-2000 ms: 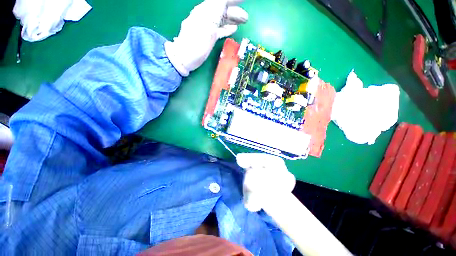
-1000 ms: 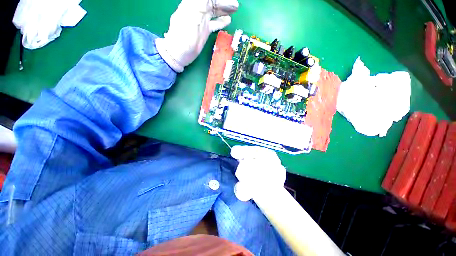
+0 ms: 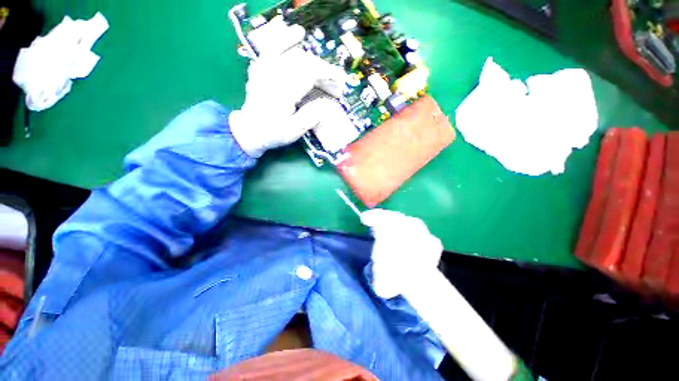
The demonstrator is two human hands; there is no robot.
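The green circuit board [image 3: 383, 56] lies tilted on a red support pad [image 3: 402, 152], which sticks out at the board's lower right. My gloved left hand [image 3: 287, 97] is over the board's near left edge, its fingers around the pale heatsink [image 3: 336, 128], hiding part of it. My gloved right hand [image 3: 404, 251] holds the cream-white dispensing syringe [image 3: 465, 327] below the pad. Its thin needle [image 3: 348, 202] points up-left, apart from the board and just left of the pad's lower corner.
Crumpled white cloth or paper lies on the green mat [image 3: 179, 59] at right [image 3: 528, 119] and far left [image 3: 61, 59]. A stack of red pads [image 3: 629, 205] stands at the right. Another board on a red pad [image 3: 633, 37] shows at the upper right.
My left hand has moved from beside the board onto its heatsink edge. The board and pad have turned and shifted up-left. The needle has come away from the board's edge.
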